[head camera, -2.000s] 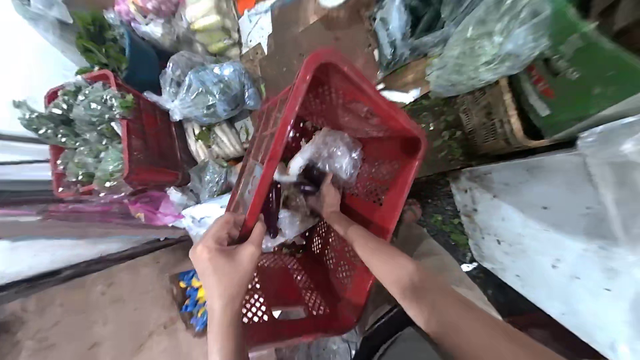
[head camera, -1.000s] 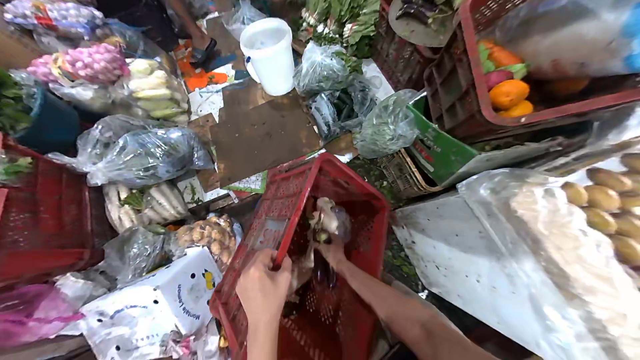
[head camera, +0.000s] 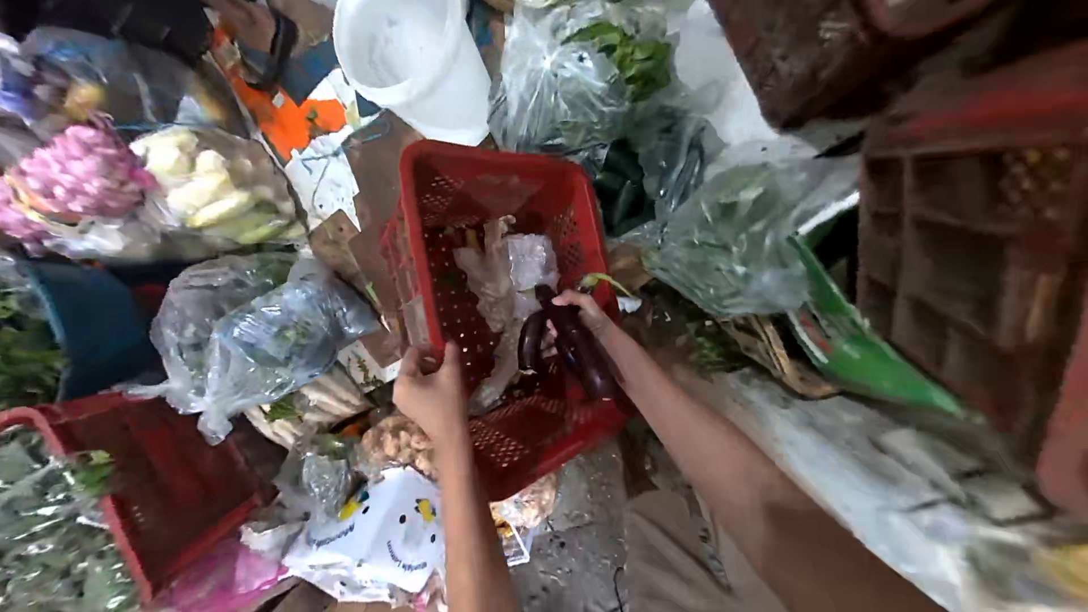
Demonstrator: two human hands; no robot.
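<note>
In the middle stands a red plastic crate (head camera: pixel 531 450) with perforated walls. My left hand (head camera: pixel 432 387) grips its left rim, thumb over the edge. Inside the crate, my right hand (head camera: pixel 586 316) holds dark purple eggplants (head camera: pixel 580 353) by their upper ends; my palm is hidden from view. A crumpled, dirty plastic sheet (head camera: pixel 489 285) and a clear plastic wrapping (head camera: pixel 532 262) lie in the crate left of and above the eggplants. A pale green stem (head camera: pixel 602 279) shows at the right wall.
A white bucket (head camera: pixel 425 76) stands beyond the crate. Bagged vegetables (head camera: pixel 280 327) lie to the left, above another red crate (head camera: pixel 161 484). More bagged greens (head camera: pixel 739 238), a green box (head camera: pixel 875 327) and a dark red crate (head camera: pixel 960 246) are at the right. A person's foot (head camera: pixel 263 38) is at the top left.
The crate is tipped less to the side, its inside more open to view. My right hand now shows with several eggplants in it; my left hand stays on the rim. The view has shifted.
</note>
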